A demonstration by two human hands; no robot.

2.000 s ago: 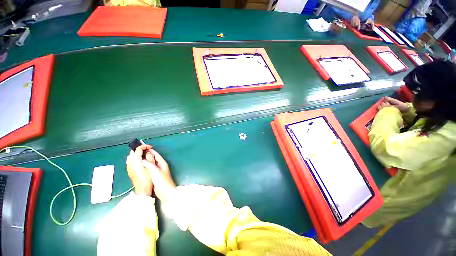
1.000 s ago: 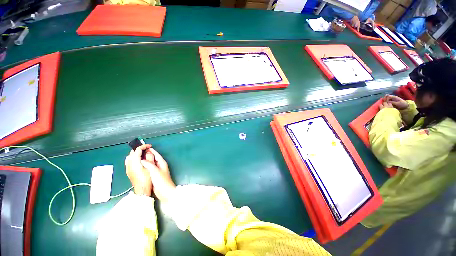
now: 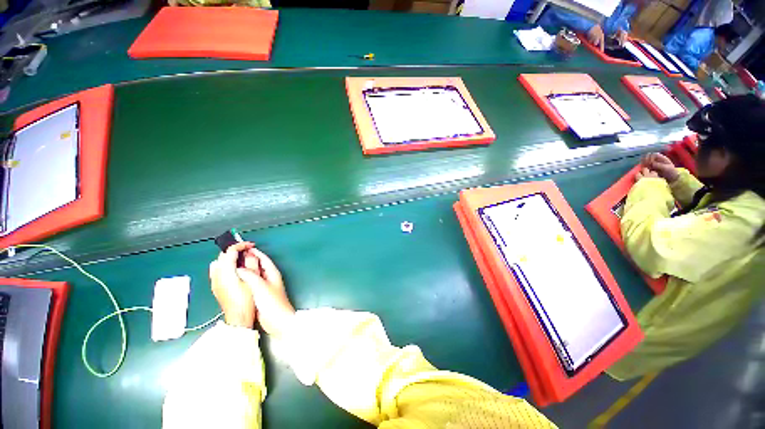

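Note:
My left hand (image 3: 230, 286) and my right hand (image 3: 267, 289) are together at the left centre of the bench. My left hand is closed around the black test adapter (image 3: 226, 240) with a green edge, which sticks out past the fingertips. My right hand touches it from the side; its fingers are partly hidden, so I cannot tell whether it grips. The pale green adapter lead (image 3: 123, 331) loops from the left, past the white block (image 3: 171, 308) lying on the bench, to my hands. The laptop (image 3: 25, 352) is cut off at the left edge.
A display panel (image 3: 554, 281) lies on stacked red-orange foam trays (image 3: 491, 268) at right. More panels (image 3: 424, 115) lie on trays along the belt (image 3: 210, 151). A small white ring (image 3: 407, 226) lies on the bench. A person in yellow (image 3: 684, 239) works at right. An orange tray (image 3: 205, 33) lies across.
The panels and trays on the belt have shifted to the right. My hands, the adapter and the white block look almost unmoved. The neighbour's arms have moved slightly.

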